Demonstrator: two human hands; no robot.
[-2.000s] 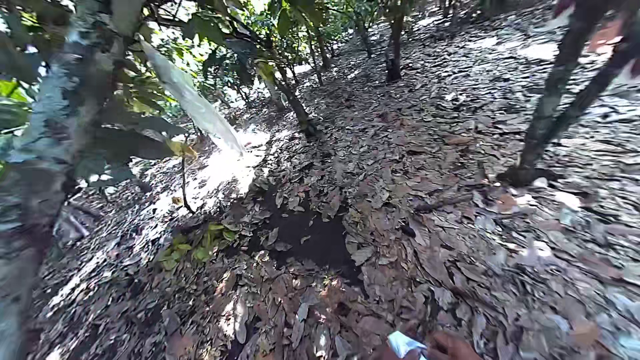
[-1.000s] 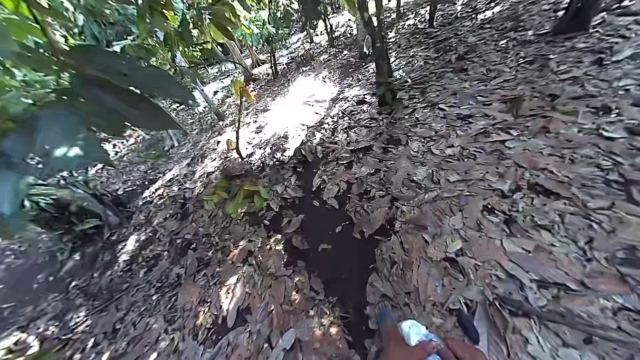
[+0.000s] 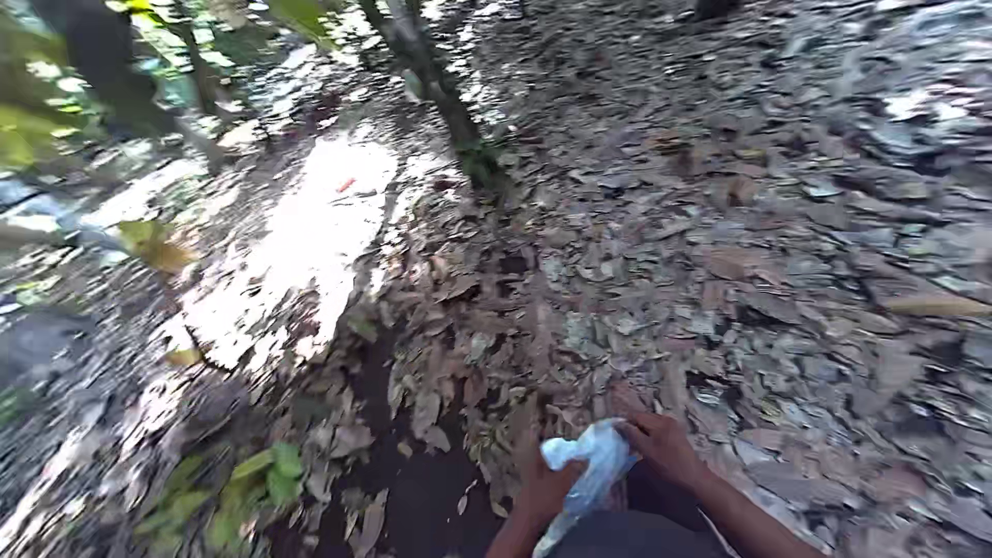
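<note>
Low in the head view, my left hand (image 3: 542, 484) and my right hand (image 3: 659, 446) are close together in front of my dark clothing. Between them is a crumpled, pale blue-white plastic bag (image 3: 597, 457), gripped by the fingers of both. Its lower end hangs down past my left wrist. What the bag holds, if anything, cannot be seen. Some fingertips are blurred.
Dry brown leaf litter (image 3: 744, 325) covers the sloping ground. A slender tree trunk (image 3: 457, 116) rises ahead. Bare dark soil (image 3: 426, 496) shows at lower centre, beside a green leafy seedling (image 3: 263, 473). A thin young stem with yellowing leaves (image 3: 155, 244) stands at left.
Both hands and forearms now show more fully with the bag; earlier only a small part showed at the bottom edge. The view has moved forward along the slope.
</note>
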